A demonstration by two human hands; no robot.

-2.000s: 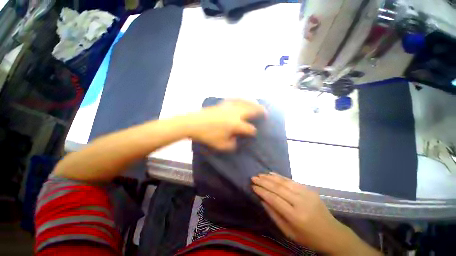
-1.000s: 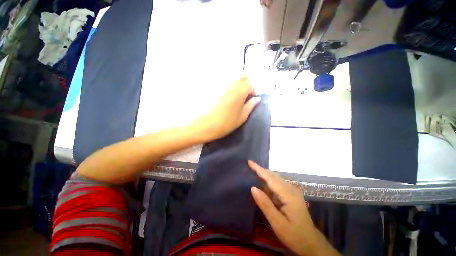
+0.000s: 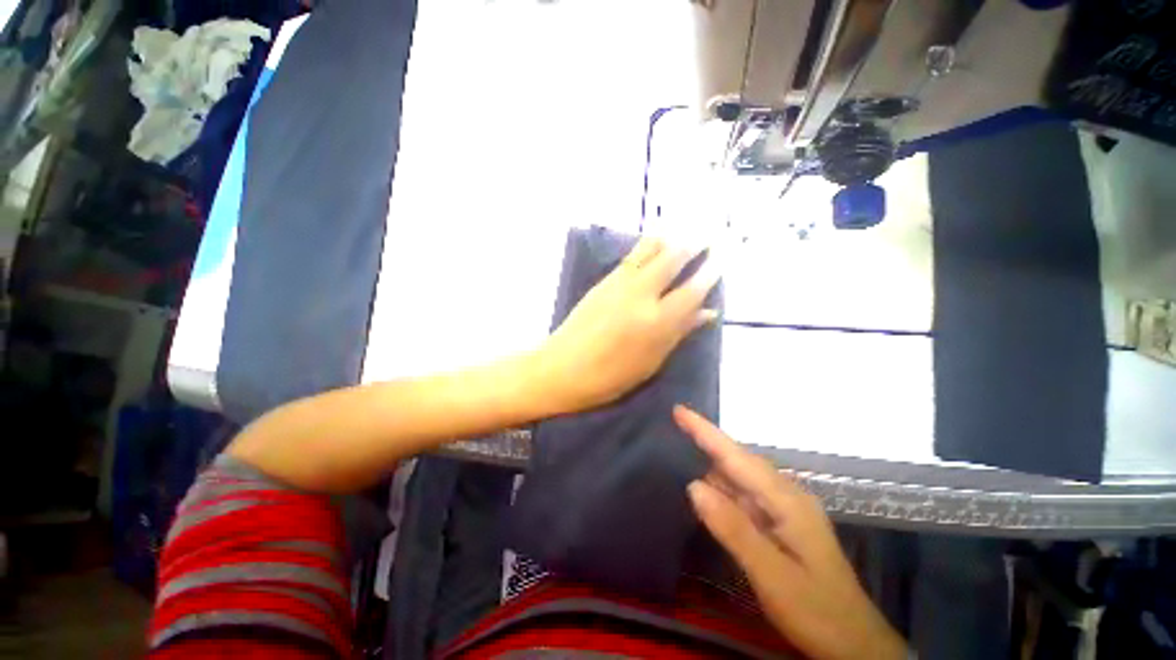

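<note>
A dark grey-navy cloth panel (image 3: 606, 484) lies on the white table in front of the needle area and hangs over the front edge toward the lap. My left hand (image 3: 635, 322) lies on the panel's upper part, fingers pointing toward the bright light at the needle; it presses the cloth flat. My right hand (image 3: 767, 522) is lower, at the panel's right edge, thumb and forefinger apart, fingertips touching or just over the cloth. Glare hides the presser foot and needle tip.
A long dark panel (image 3: 316, 206) lies at left and a shorter one (image 3: 1019, 303) at right. The machine head (image 3: 980, 65) with a blue knob (image 3: 858, 205) overhangs the upper right. A ruler strip (image 3: 929, 500) edges the table front. White crumpled cloth (image 3: 194, 84) is far left.
The panel, rumpled two seconds ago, now lies flatter and straighter. Since one second ago, my left hand has moved lower and spread over the cloth, and the panel's top edge shows.
</note>
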